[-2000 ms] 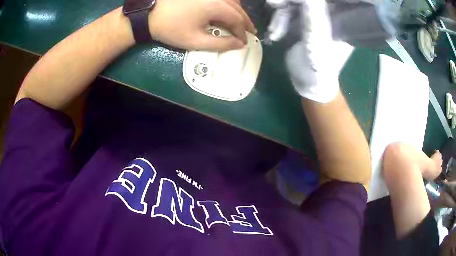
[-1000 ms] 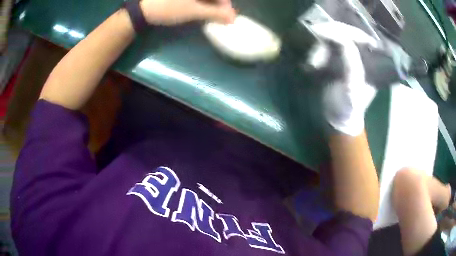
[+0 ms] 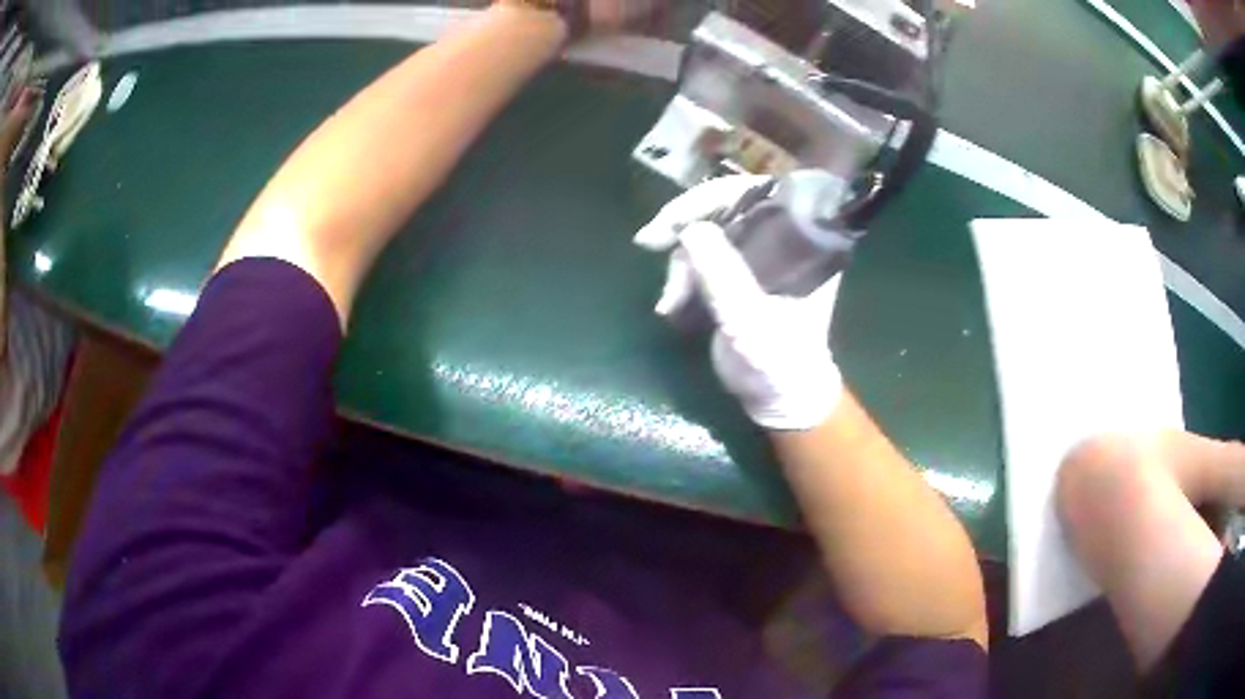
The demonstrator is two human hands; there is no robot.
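My right hand (image 3: 767, 314), in a white glove, is closed around the grey-and-black electric screwdriver (image 3: 799, 239). Its black cord loops at the rear. The driver's bit end is hidden by the hand. The screwdriver is beside a silver-grey metal box (image 3: 771, 89), likely a screw feeder. My left hand (image 3: 612, 14) is bare, blurred and cut off by the top edge; whether it holds anything does not show.
The glossy green surface (image 3: 546, 273) has a pale strip along its far side. Cream housings (image 3: 1165, 175) lie at the upper right, and cream parts (image 3: 66, 130) at the far left. A white sheet (image 3: 1072, 369) lies at right beside another person's arm (image 3: 1133, 526).
The off-white housing that was under my left hand is out of view. My left hand has moved forward to the top edge. My gloved hand and the screwdriver are now beside the metal box.
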